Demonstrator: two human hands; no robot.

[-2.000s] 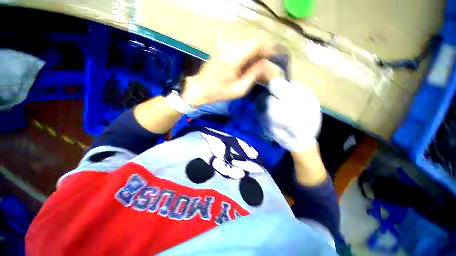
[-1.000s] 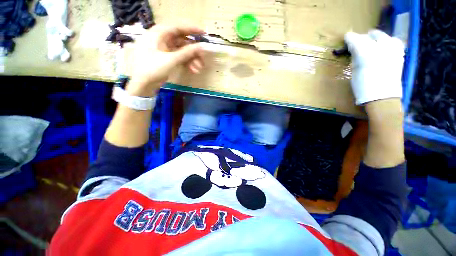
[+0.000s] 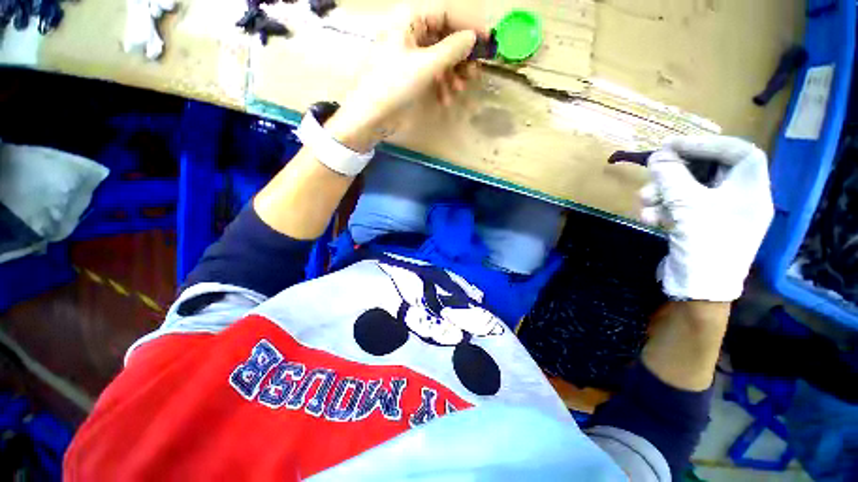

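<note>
My left hand point(image 3: 414, 80) is bare, with a white watch band, and pinches a small dark end piece point(image 3: 484, 44) at the left rim of the green cap point(image 3: 518, 37). My right hand point(image 3: 707, 212) wears a white knit glove and holds a black leg part point(image 3: 632, 158), whose narrow end points left out of the fingers, just above the table; the rest is partly hidden by the glove. The two hands are well apart.
Another black leg point(image 3: 780, 75) lies beside the blue tray point(image 3: 793, 179) at the right. A few dark small pieces point(image 3: 262, 23) and a crumpled white item point(image 3: 147, 24) lie at the upper left. The taped cardboard point(image 3: 555, 132) has a torn seam. Black parts point(image 3: 593, 320) are below the table edge.
My left hand has moved right and up to the green cap with a dark piece. My gloved right hand has moved down, nearer the table's front edge, with a black leg in it.
</note>
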